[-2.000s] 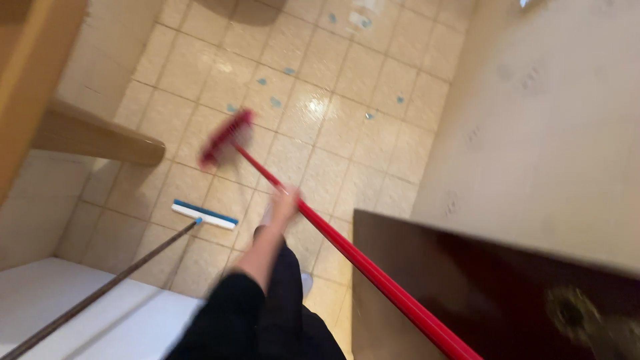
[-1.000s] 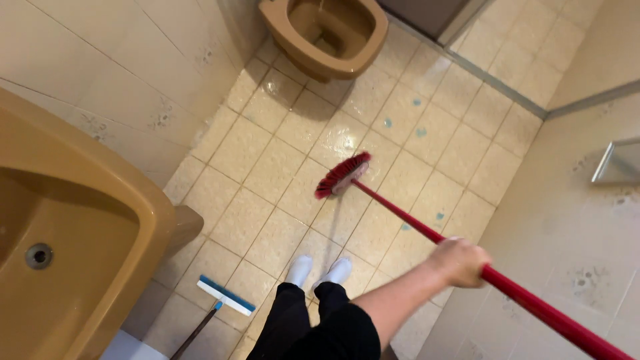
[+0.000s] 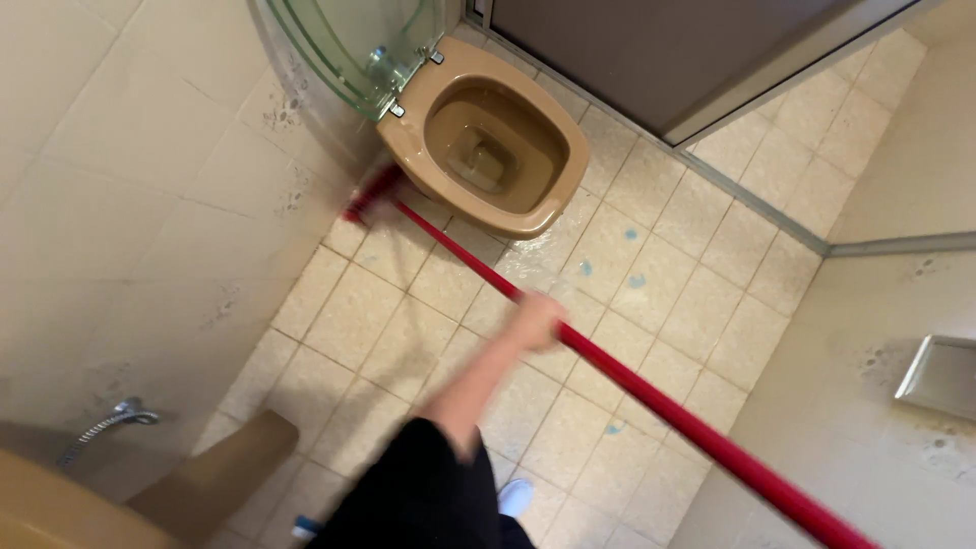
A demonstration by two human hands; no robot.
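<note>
My left hand (image 3: 540, 322) is closed around the red pole of a push broom (image 3: 648, 389), partway along it. The pole slants from the lower right corner up to the red broom head (image 3: 374, 194), blurred, low at the tiled wall beside the tan toilet (image 3: 560, 175). My right hand is out of view, as is the upper end of the pole. Small blue-green blobs (image 3: 637, 282) lie on the tiled floor, right of the pole and near the toilet. The floor looks wet and shiny around the toilet's front.
A greenish see-through toilet lid (image 3: 335, 46) stands raised. A dark shower panel (image 3: 610, 53) and a metal floor rail (image 3: 751, 200) lie beyond. The tan basin (image 3: 46, 503) and its pedestal (image 3: 221, 473) are lower left. A blue squeegee edge (image 3: 306, 526) shows at the bottom.
The broom head has moved from the open floor to the wall beside the toilet, with my left hand still on the pole. The view has shifted towards the toilet.
</note>
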